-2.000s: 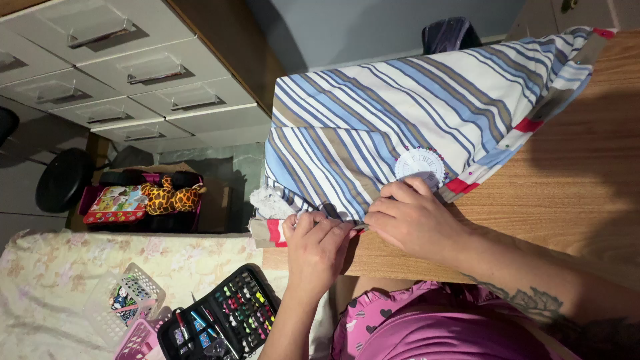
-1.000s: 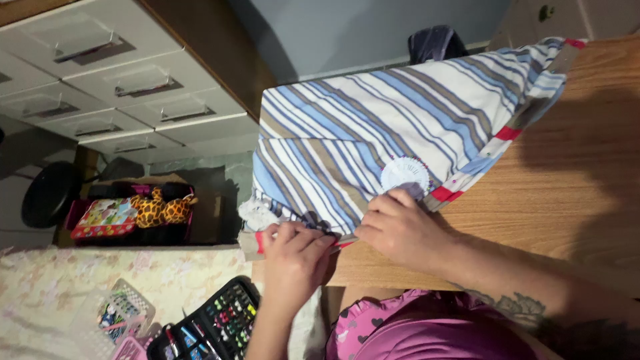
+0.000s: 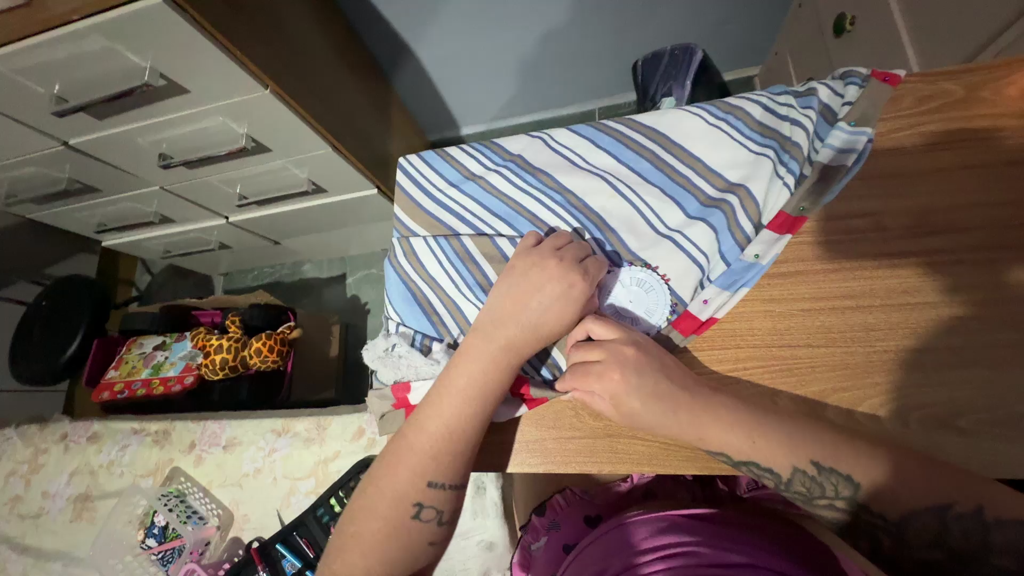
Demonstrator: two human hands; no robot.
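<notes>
A blue, white and brown striped cloth lies folded on the wooden table, with a patterned strip in red, white and brown pinned along its edge. A round white wheel of ball-headed pins rests on the cloth. My left hand is over the cloth at the wheel's left rim, its fingertips hidden from view. Below the wheel, my right hand pinches the strip's edge with bent fingers. Crumpled white lace or thread sits at the cloth's left end.
A white drawer cabinet stands at the left, above a box holding a giraffe-print plush toy. On a floral cloth at lower left are a plastic basket and a black case of threads and tools. A dark bin is beyond the table.
My left hand has moved from the strip's edge at the left up to the pin wheel. My right hand has left the wheel's lower rim and is slightly lower, at the strip's edge.
</notes>
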